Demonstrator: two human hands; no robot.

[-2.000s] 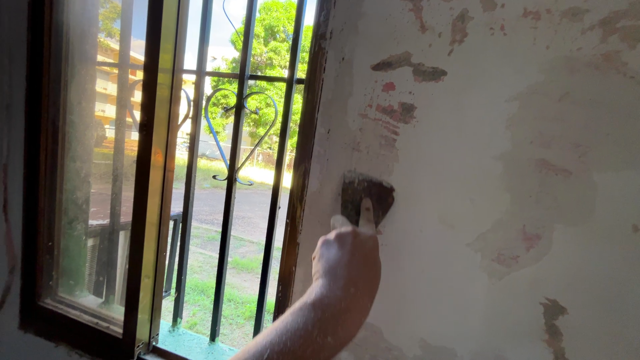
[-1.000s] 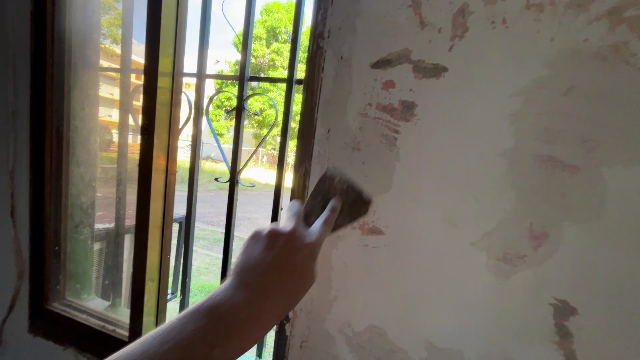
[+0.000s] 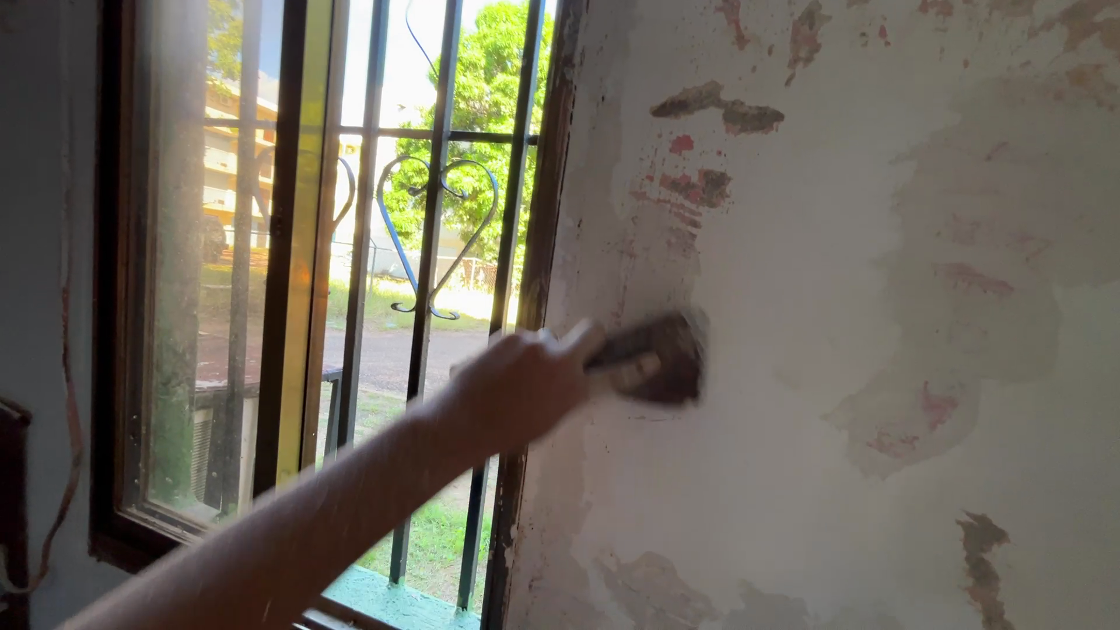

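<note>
My left hand reaches in from the lower left, its forearm crossing in front of the window. It is closed around a dark, wide-bladed putty knife, blurred by motion. The blade lies at the patched plaster wall, just right of the window frame; whether it touches the surface is hard to tell. Above it, the wall shows reddish scraped marks and a dark, rough patch. The hand hides most of the handle. My right hand is out of view.
Left of the work area is a dark window frame with a sliding glass pane. Black metal bars with a heart-shaped scroll stand in the opening, above a green sill. A cable hangs at far left.
The putty knife was higher beside the window frame one second ago; it is now lower and further right on the wall. The blade's tilt has changed, and my hand has moved with it.
</note>
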